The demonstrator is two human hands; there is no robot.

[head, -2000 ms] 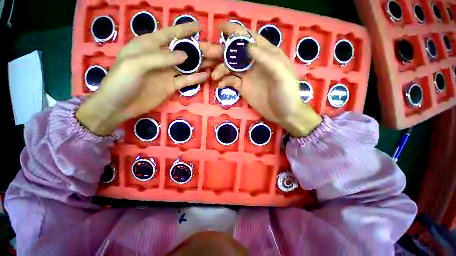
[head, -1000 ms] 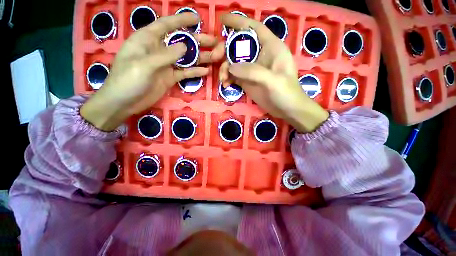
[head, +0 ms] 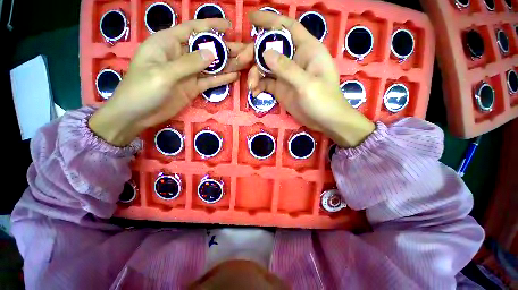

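Observation:
My left hand holds a round smartwatch over the upper part of the coral foam tray, thumb on its screen. My right hand holds a second smartwatch beside it, thumb on its lower screen. Both screens are dark with a lit white square. The fingertips of both hands meet between the watches. Several dark-screened watches sit in the tray pockets below, such as one in the third row. Two lower-row watches show small red marks. One watch lies face down at lower right.
A second coral tray with watches stands at the right. A blue pen lies below it. A white card lies at the left on the dark green surface. Two bottom-row pockets hold nothing. My sleeves cover parts of the tray's lower sides.
The left watch's screen has gone from dark to a white square. The right watch went from menu text to a white square, and my right thumb has moved onto its screen.

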